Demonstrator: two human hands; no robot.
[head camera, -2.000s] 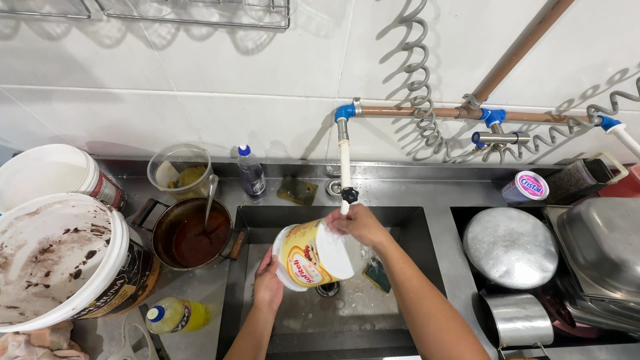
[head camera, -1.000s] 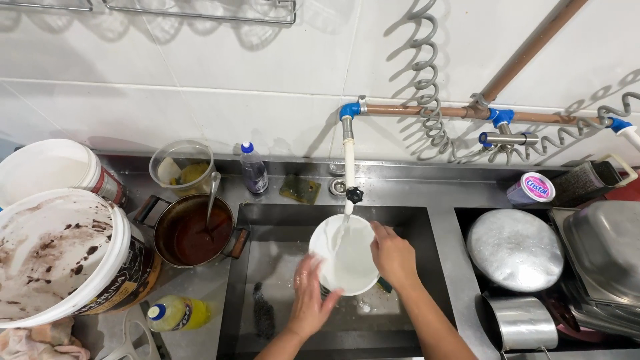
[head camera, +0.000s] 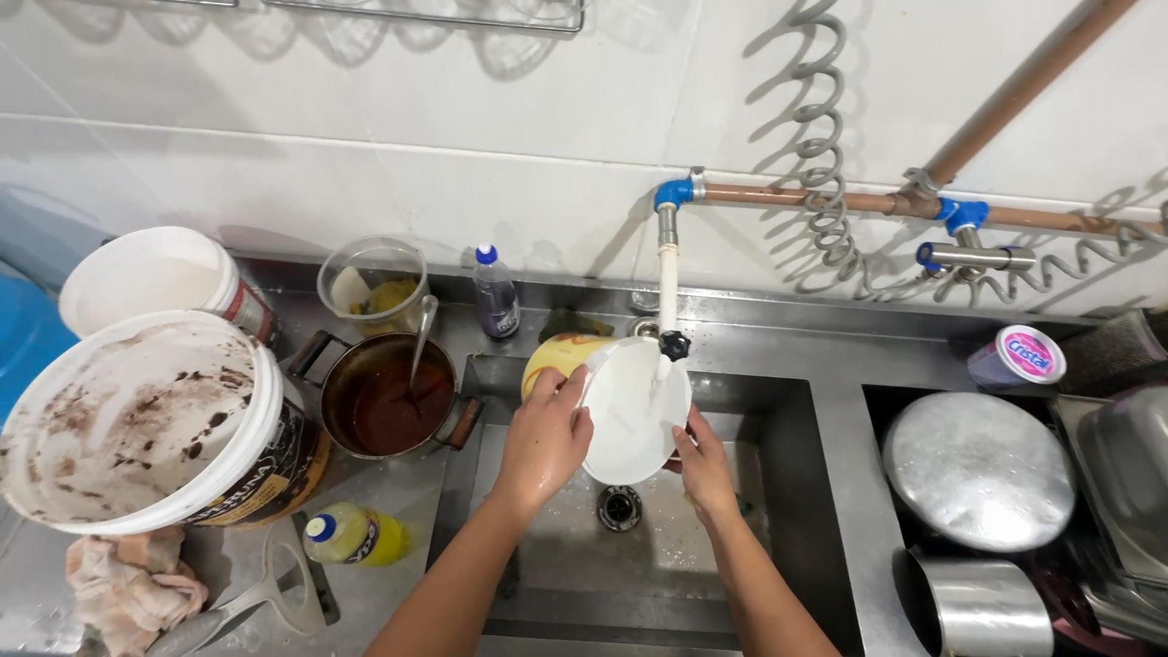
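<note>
A white plastic tub (head camera: 634, 415) with a yellow printed outside is tilted under the tap, its open mouth toward me. Water runs into it from the white spout (head camera: 669, 292) with a black knob. My left hand (head camera: 547, 443) grips the tub's left side, fingers over the rim. My right hand (head camera: 703, 456) holds its right edge from below, the fingertips partly hidden behind it. Both hands are above the steel sink (head camera: 584, 584), whose drain (head camera: 620, 507) shows below the tub.
Left of the sink stand a pot of dark red sauce (head camera: 388, 392) with a spoon, a chocolate-smeared bucket (head camera: 137, 420), a yellow detergent bottle (head camera: 358, 535) and a cloth (head camera: 132, 589). A purple bottle (head camera: 495, 297) is behind. Metal pots (head camera: 979, 470) fill the right basin.
The tub has turned in my hands from showing its printed side, to mouth up under the spout, to tilted with the yellow side at left. My left hand has moved up onto its rim.
</note>
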